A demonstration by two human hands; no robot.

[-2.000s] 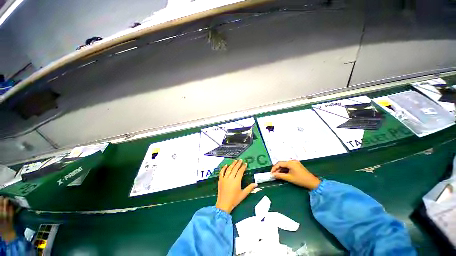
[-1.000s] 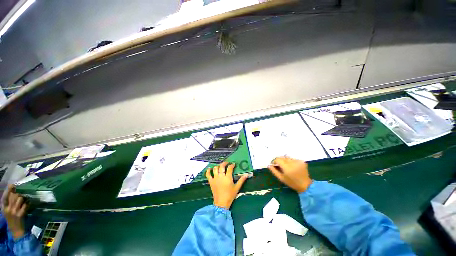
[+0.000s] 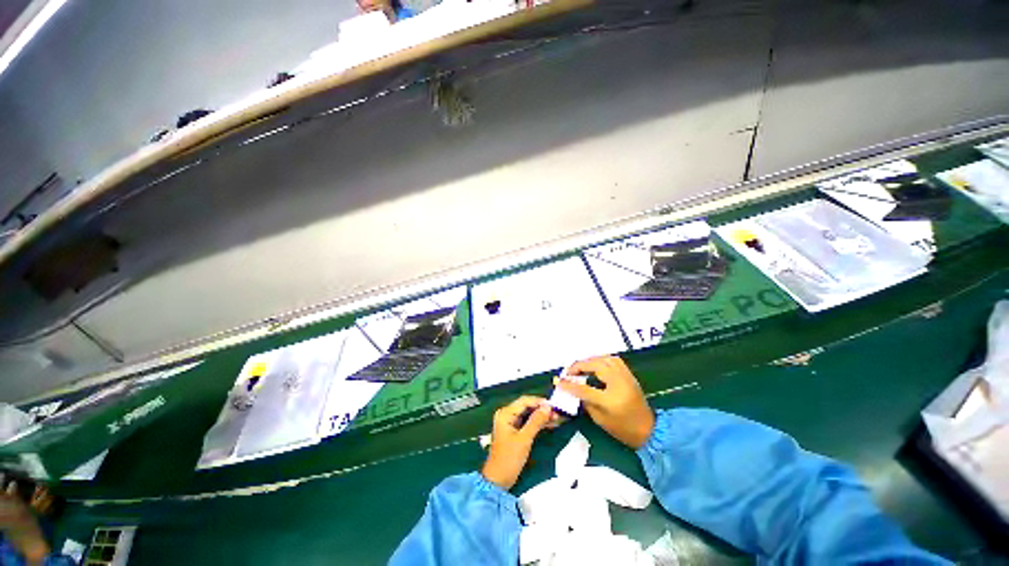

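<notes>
A small white label (image 3: 567,399) is held between the fingertips of both hands, above the bench edge. My left hand (image 3: 515,438) pinches its left end. My right hand (image 3: 611,400) holds its right end. A green and white "TABLET PC" box lid (image 3: 405,359) lies just beyond on the left, with a small pale strip at its front edge. A white-faced box (image 3: 544,321) lies beside it, directly beyond my hands. White slips (image 3: 581,503) lie in a loose pile below my hands.
Another printed lid (image 3: 677,282) and a frosted-looking sheet (image 3: 824,252) lie along the belt on the right. A dark green box (image 3: 122,422) is at the left. A neighbour's hand (image 3: 20,520) shows bottom left. White sheets in a dark tray (image 3: 979,426) are at right.
The boxes have shifted left in view. My left hand has left the printed lid's front edge and come together with my right hand at a white label.
</notes>
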